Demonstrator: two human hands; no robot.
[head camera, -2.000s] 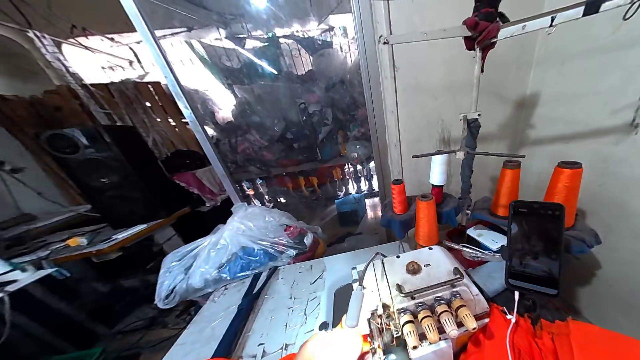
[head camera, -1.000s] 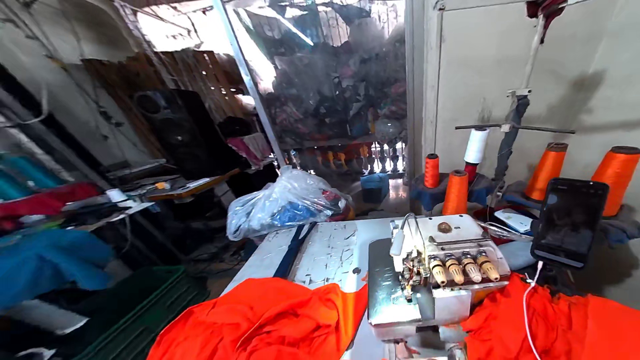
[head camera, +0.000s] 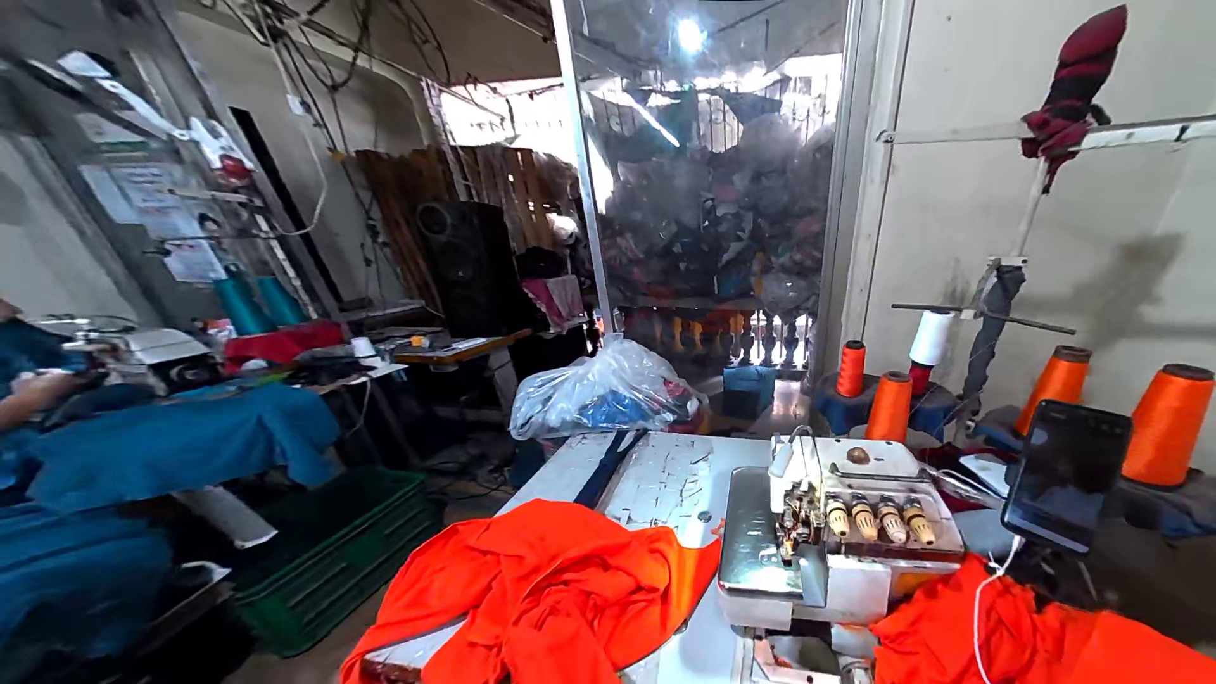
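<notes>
Neither of my hands shows in the head view now. An overlock sewing machine (head camera: 836, 532) with several tension dials stands on a worn white table (head camera: 665, 484). To its left, a heap of orange fabric (head camera: 560, 589) lies over the table's near edge. More orange fabric (head camera: 1045, 627) lies to the machine's right, beneath a smartphone (head camera: 1066, 475) on a holder with a white cable. Behind the machine stand orange thread cones (head camera: 888, 407) and a white thread cone (head camera: 934, 337).
A clear plastic bag (head camera: 608, 389) sits at the table's far end. At left are a green crate (head camera: 332, 560), blue fabric (head camera: 180, 437) and another person's hand (head camera: 43, 394) near another sewing machine (head camera: 166, 356). A metal-framed transparent panel (head camera: 708, 190) rises behind.
The view has swung left, bringing the other person's workplace into sight. The orange heap left of the machine, visible one second ago, remains there.
</notes>
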